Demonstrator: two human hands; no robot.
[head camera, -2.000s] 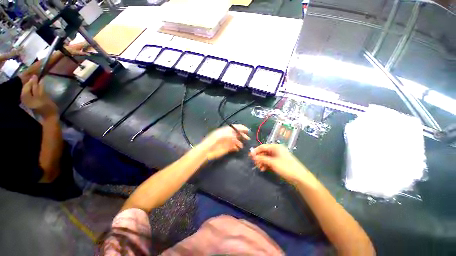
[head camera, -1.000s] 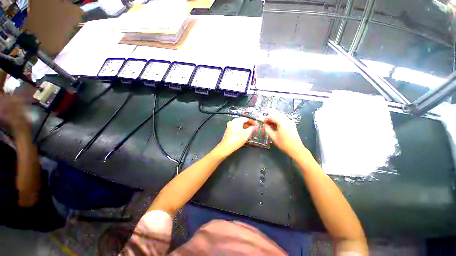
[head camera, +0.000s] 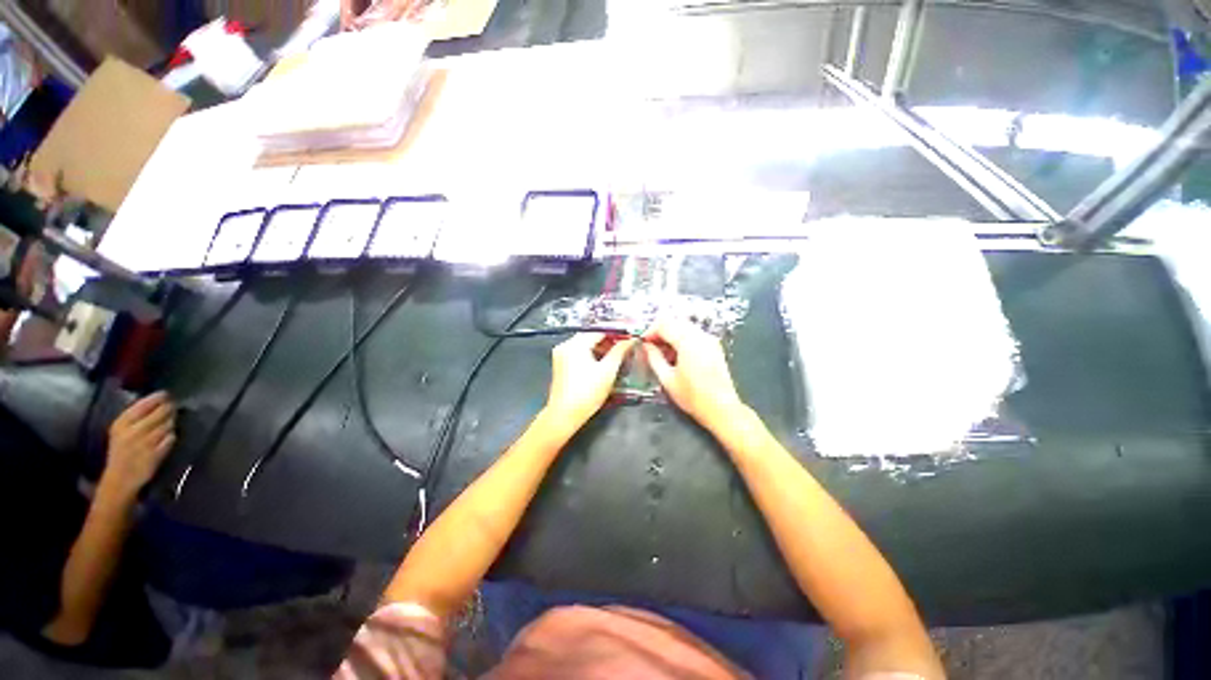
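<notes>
A row of square black-framed LED work lights (head camera: 559, 226) stands at the back of the dark green bench; one lamp glows so brightly that its frame is washed out. A black lamp cable (head camera: 565, 330) runs to my fingertips. My left hand (head camera: 582, 376) pinches the cable end from the left. My right hand (head camera: 691, 371) meets it from the right, fingertips together over the small test fixture (head camera: 638, 388). The wire tips are hidden by my fingers. Clear plastic scraps (head camera: 711, 312) lie around the fixture.
A shiny stack of plastic bags (head camera: 892, 339) lies right of the fixture. Other lamp cables (head camera: 275, 423) trail to the bench's front edge. A neighbour's hand (head camera: 138, 445) is at the left, near a bench press (head camera: 130, 348). A transparent screen's aluminium frame (head camera: 936, 149) stands behind.
My hands have come together and moved from in front of the fixture to over it, with the cable end. The second lamp from the right now glows brightly. The view has shifted.
</notes>
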